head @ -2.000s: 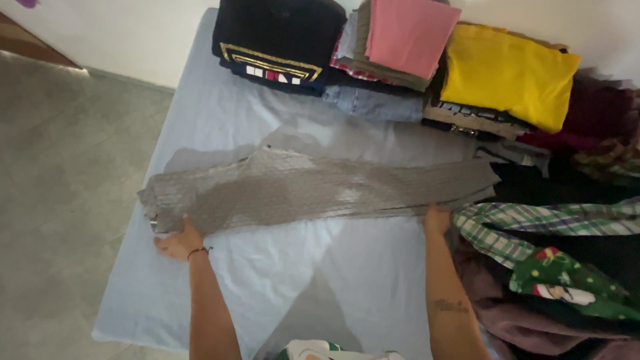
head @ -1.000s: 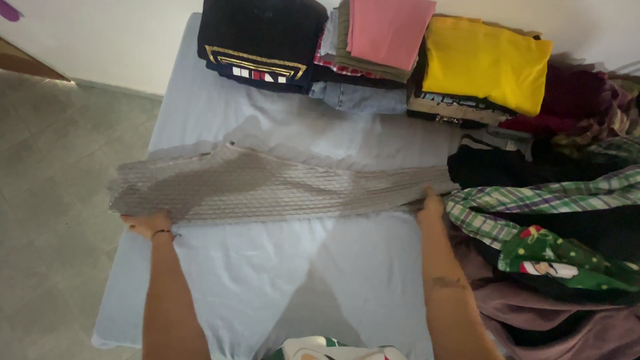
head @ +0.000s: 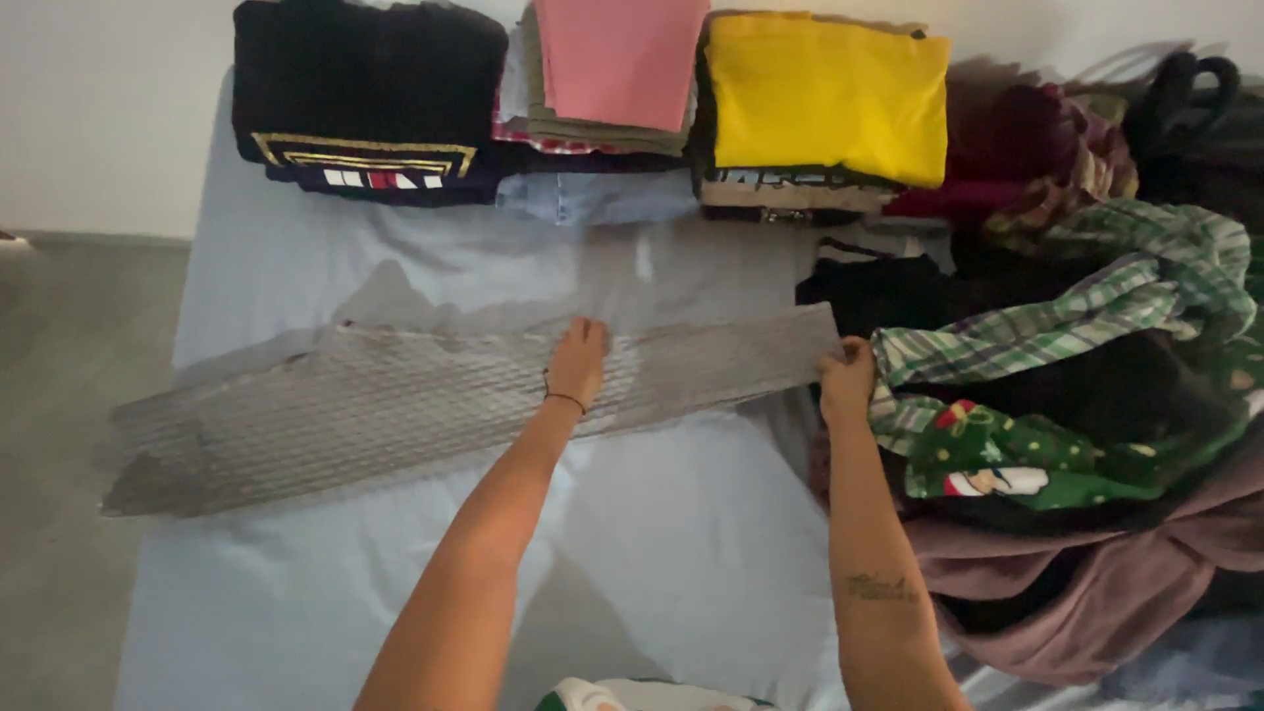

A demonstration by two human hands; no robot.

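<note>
A pair of grey patterned trousers (head: 395, 410), folded lengthwise, lies across a light blue bed sheet (head: 652, 533). The wide waist end is at the left and the narrow leg end at the right. My left hand (head: 581, 365), with a thin dark band at the wrist, rests on top of the cloth near its middle, fingers pointing to the far edge. At the narrow end, my right hand (head: 847, 375) pinches the hem corner between thumb and fingers.
Along the wall stand folded stacks: black clothes (head: 365, 79), a pink garment (head: 622, 59) on top of others, and a yellow one (head: 829, 94). To the right lies a loose heap with a green plaid shirt (head: 1037, 316), a green printed cloth (head: 1027, 464) and a mauve garment (head: 1066, 592).
My left hand has left the waist end of the trousers and moved right to their middle. My right hand remains by the leg end, now pinching the hem corner.
</note>
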